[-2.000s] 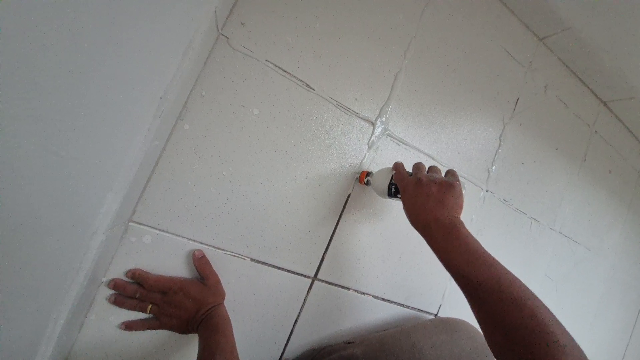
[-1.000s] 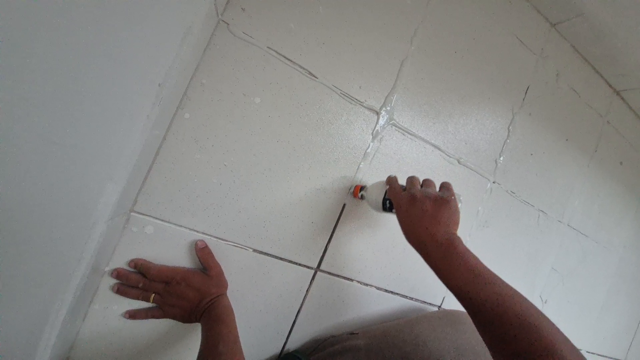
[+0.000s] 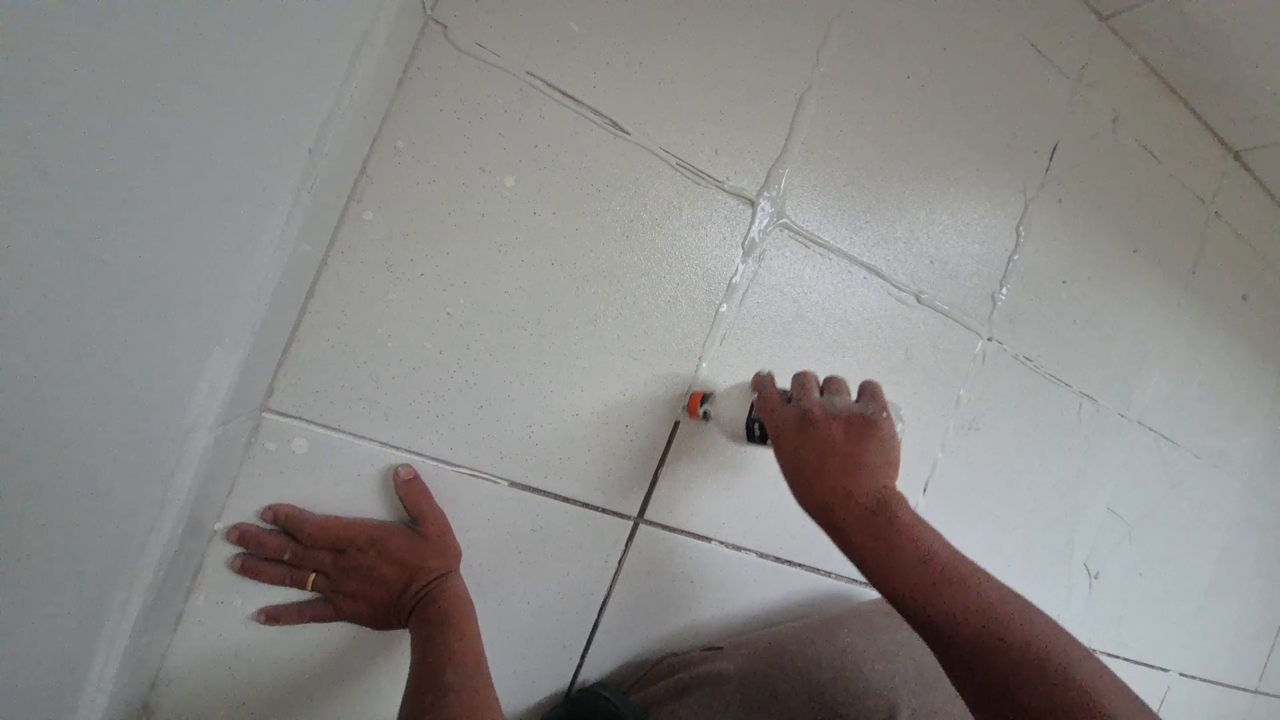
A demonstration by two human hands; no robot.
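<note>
My right hand is closed around a plastic bottle of whitish contents with a dark label. The bottle lies nearly on its side, its orange cap pointing left over a tile joint. Above the cap, wet whitish grout fills the joint and spreads over a crossing; below it the joint is dark. My left hand, with a ring on one finger, rests palm down on a white floor tile, fingers spread, holding nothing.
A pale wall with a low skirting runs along the left. Whitish material also lies along the joint right of the crossing. My clothed knee is at the bottom. More tiles stretch to the right.
My right hand and the bottle have moved down along the joint, and the whitish line behind the cap is longer. My left hand stays on the same tile near the wall.
</note>
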